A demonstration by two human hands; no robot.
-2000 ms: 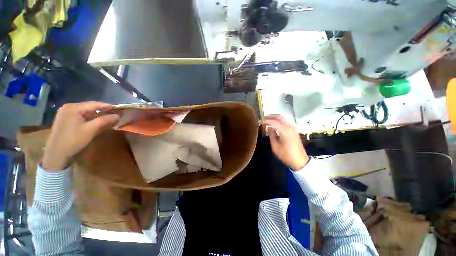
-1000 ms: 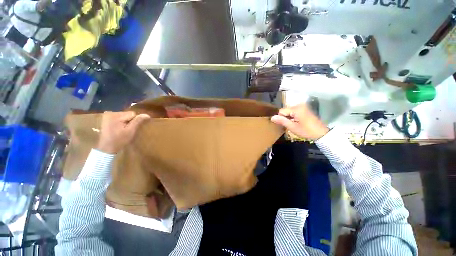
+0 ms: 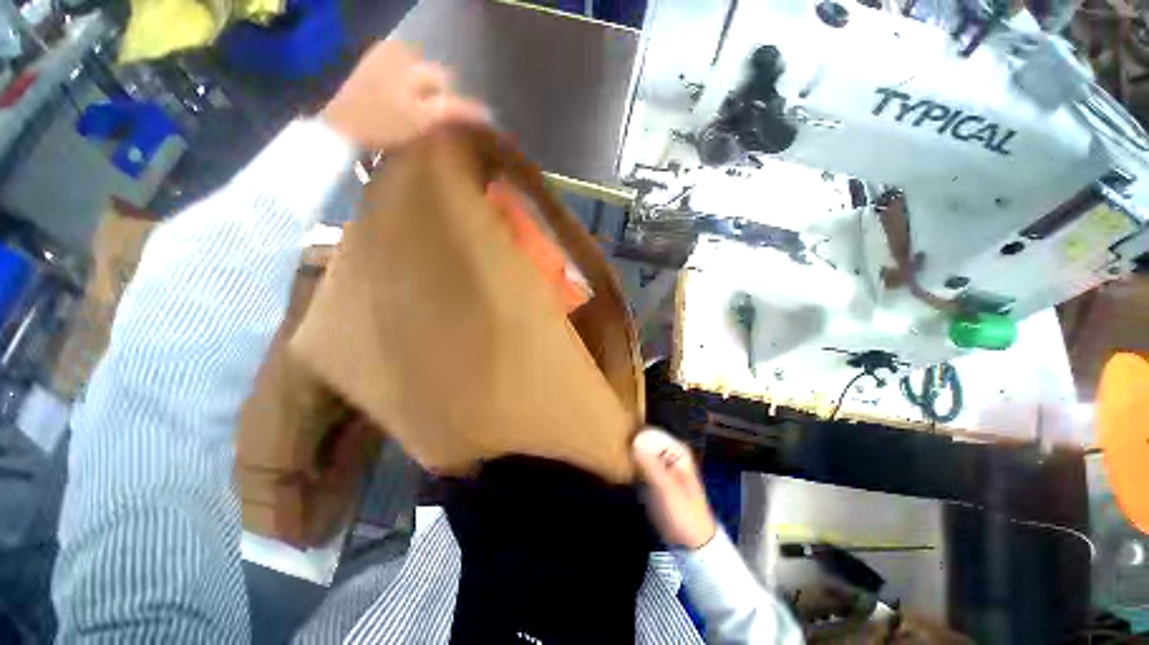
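Note:
The brown bag body (image 3: 441,296) hangs tilted in front of me, left of the sewing machine and off its arm. My left hand (image 3: 410,103), slightly blurred, grips its upper end. My right hand (image 3: 670,479) grips its lower right corner. The opening faces right, with an orange-red strip (image 3: 542,246) inside it. The pale lining seen earlier is mostly hidden.
The white sewing machine (image 3: 932,120) marked TYPICAL stands at upper right, its cylinder arm (image 3: 756,233) below the head. A metal-topped side table (image 3: 548,88) is beyond. Brown bag bodies (image 3: 284,460) lie on a low stand at lower left. A tray (image 3: 863,548) sits at lower right.
My left hand has moved up and my right hand down, so the bag body has turned from level to steeply slanted. Its opening, which faced up, now faces right.

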